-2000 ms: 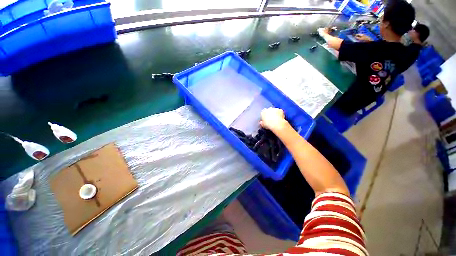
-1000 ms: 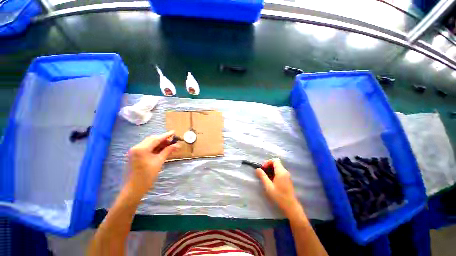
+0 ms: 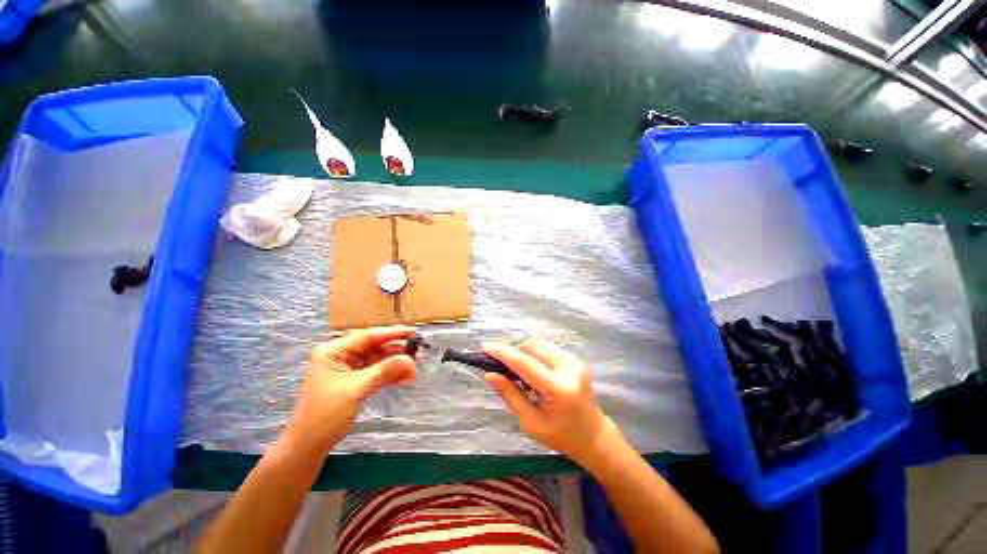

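My left hand (image 3: 352, 379) holds a small dark part (image 3: 415, 344) between thumb and fingertips, just below the cardboard pad (image 3: 357, 271). My right hand (image 3: 552, 395) grips a long black part (image 3: 476, 360), its free end pointing left at the small part. A narrow gap shows between the two parts. The small white dish (image 3: 391, 278) sits on the middle of the pad. More long black parts (image 3: 790, 379) lie heaped in the right blue tray (image 3: 676, 292). A small dark clump (image 3: 131, 276) lies in the left blue tray (image 3: 162, 314).
Two white squeeze bottles (image 3: 332, 152) lie on the green bench (image 3: 433, 76) behind the plastic sheet (image 3: 563, 260). A white crumpled wad (image 3: 268, 216) is beside the left tray. Black joined pieces (image 3: 528, 114) lie singly along the green surface. Metal rails (image 3: 801, 49) cross the upper right.
My left hand has moved the small part away from the dish, towards me and rightward. My right hand has moved left with the long part, bringing both close together. The view has shifted slightly.
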